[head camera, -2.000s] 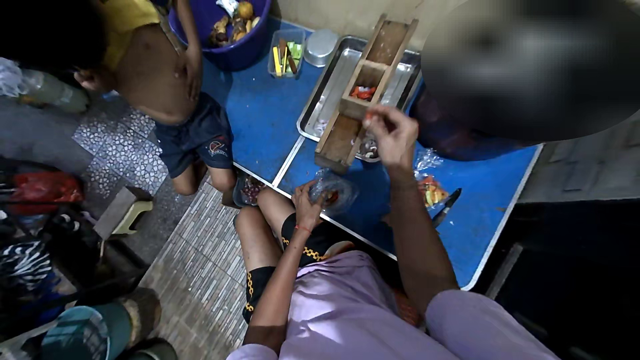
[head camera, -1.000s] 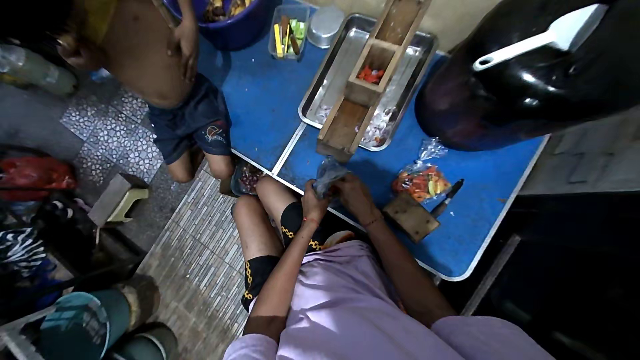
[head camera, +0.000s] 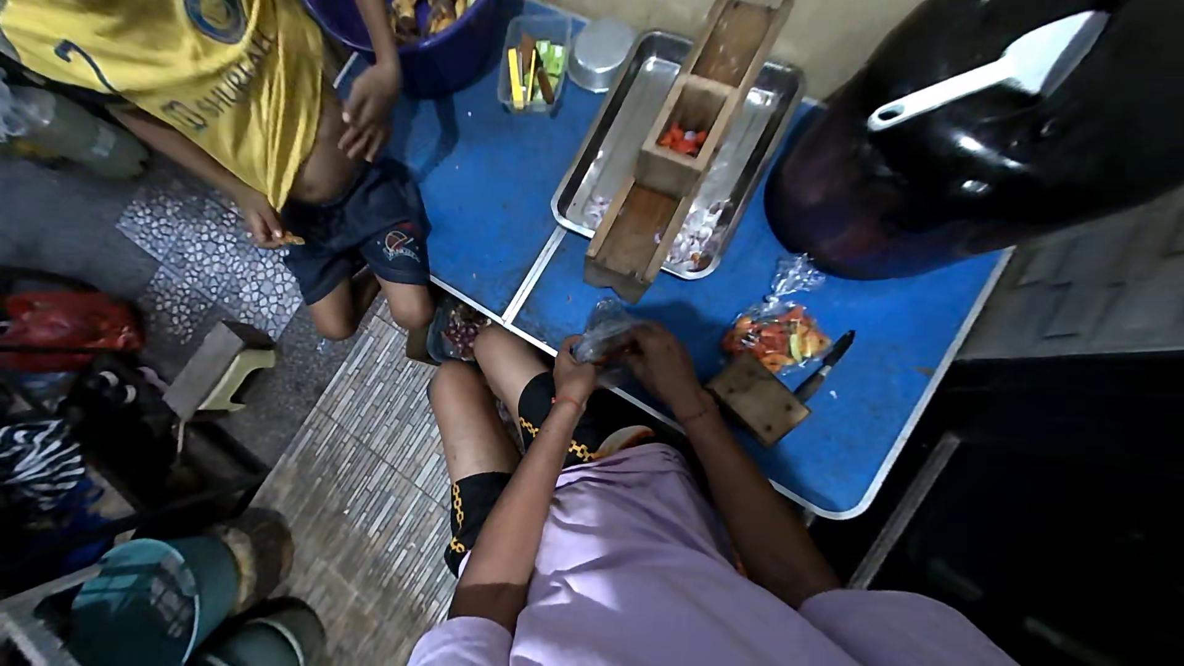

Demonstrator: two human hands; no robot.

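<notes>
My left hand (head camera: 575, 372) grips a clear plastic bag (head camera: 605, 331) at the table's near edge. My right hand (head camera: 659, 363) is at the bag's right side, its fingers partly hidden, so its hold is unclear. Beyond them a wooden slicer (head camera: 638, 222) with a box holding red pieces (head camera: 683, 140) lies across a metal tray (head camera: 592, 153) with sliced shallots or onions (head camera: 698, 236). To the right are a bag of cut red and orange peppers (head camera: 775, 339), a wooden block (head camera: 758, 400) and a knife (head camera: 825, 364).
A large black container (head camera: 888, 185) with a white scoop (head camera: 1008, 72) stands at the right. At the back are a round metal tin (head camera: 601, 55), a plastic tub of colored sticks (head camera: 536, 65) and a purple basin (head camera: 444, 60). Another person (head camera: 305, 157) is at the left.
My right hand has come down from above the slicer to the bag by my left hand. The other person's yellow shirt now hangs lower, and one of their hands has lowered.
</notes>
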